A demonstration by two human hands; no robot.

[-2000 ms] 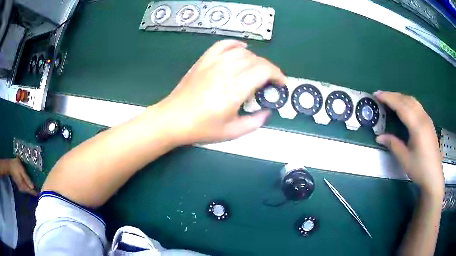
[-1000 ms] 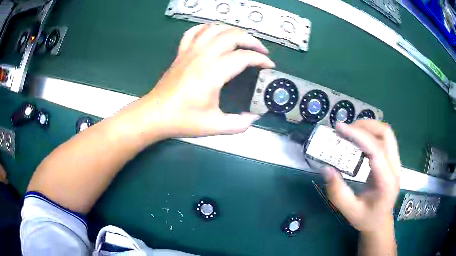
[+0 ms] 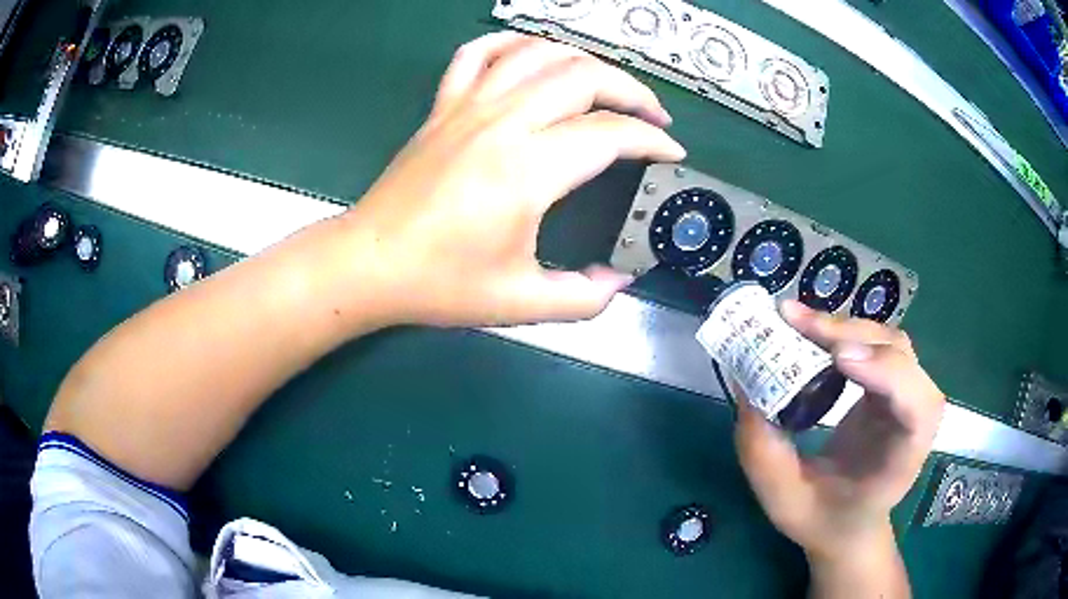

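Note:
A silver four-position plate (image 3: 795, 214) lies on the green belt with a black round insert (image 3: 691, 232) in each of its four seats. My left hand (image 3: 515, 187) is at the plate's left end, thumb and fingers spread around that end; whether they touch it is unclear. My right hand (image 3: 849, 439) holds a small bottle (image 3: 767, 355) with a printed white label, tilted over the plate's lower edge. Its dark end points down to the right; its other end is near the second insert. The tweezers are not visible.
A cover plate (image 3: 714, 53) lies behind. Loose inserts (image 3: 483, 483) (image 3: 686, 530) lie in front, with white specks (image 3: 404, 491) beside them; others are at left. A metal rail (image 3: 562, 339) crosses the bench. Another plate (image 3: 974, 494) lies at right.
My right hand has left the plate's right end and picked up the bottle, now tilted further. My left hand has opened from the plate's left end. The view has shifted.

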